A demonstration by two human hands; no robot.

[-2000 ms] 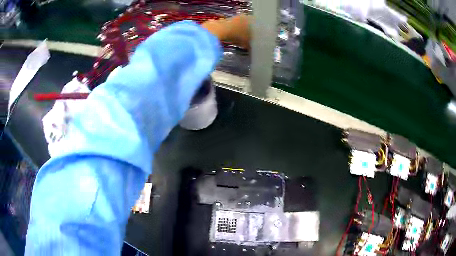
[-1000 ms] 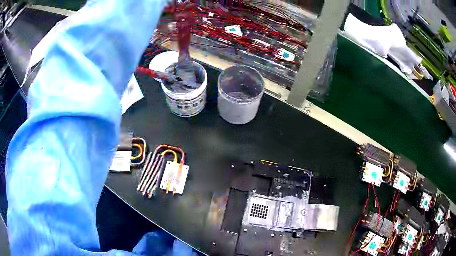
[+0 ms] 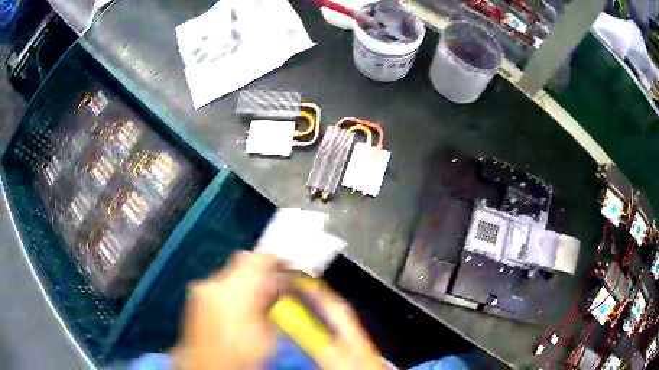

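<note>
My left hand (image 3: 227, 311), bare and blurred, is at the bottom, its fingers closed at the lower edge of a white flat piece (image 3: 300, 238); blur hides whether it is cloth, paper or a part. My right hand (image 3: 325, 325), with yellow finger coverings, is close beside it; its grip is unclear. Two heat sinks with copper-coloured bends lie on the bench ahead, one with a horizontal fin stack (image 3: 269, 105), the other with a slanted one (image 3: 331, 160). The black stencil jig (image 3: 433, 253) is to the right, with a metal stencil (image 3: 498, 235) on it.
A dark green crate (image 3: 206, 191) with a tray of heat sinks is on the left. A creased white sheet (image 3: 238, 47), a white paste tub (image 3: 386, 61) and a translucent cup (image 3: 462, 72) are at the back. Wired units (image 3: 613, 209) line the right. A grey post (image 3: 560, 47) stands behind.
The view has swung left and down, bringing in the crate and white sheet. The blue-sleeved arm no longer crosses the bench; both hands are together low in view at a white piece.
</note>
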